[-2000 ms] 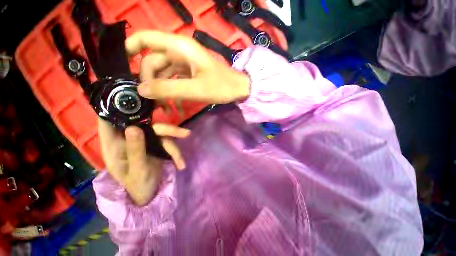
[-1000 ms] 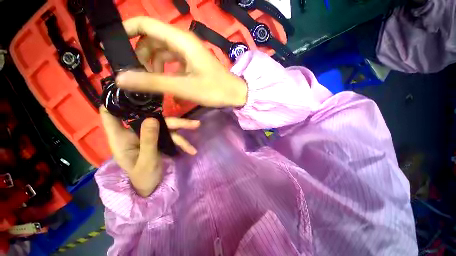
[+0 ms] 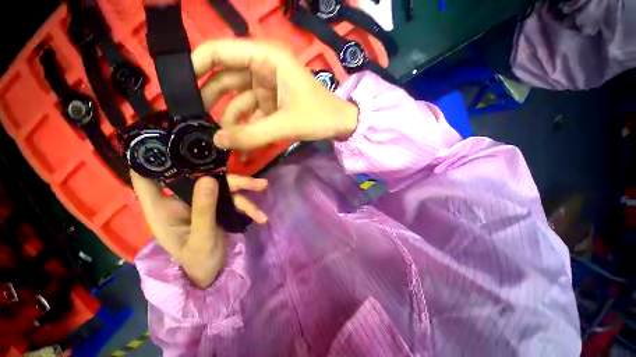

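Two black smartwatches are held side by side over the tray, case backs up. The left case back (image 3: 151,157) and the right case back (image 3: 198,148) show pale rings and small dots, and their cases touch or overlap. A wide black strap (image 3: 176,77) runs up from them. My left hand (image 3: 188,226) holds the watches from below, thumb on the lower strap. My right hand (image 3: 282,97) has its thumb at the right case's edge and curled fingers beside the upper strap; some fingertips are hidden. The orange-red compartment tray (image 3: 94,185) lies beneath.
More black watches lie in the tray, at the left (image 3: 78,110) and upper right (image 3: 352,54). A dark green mat (image 3: 453,31) is at the top. Another person's pink sleeve (image 3: 575,45) is at upper right. Red trays (image 3: 63,296) with dark contents are at lower left.
Two case backs now show side by side, where one showed at first and my right hand covered them a second ago. The right thumb has moved to the right case's edge. The tray sits slightly farther left.
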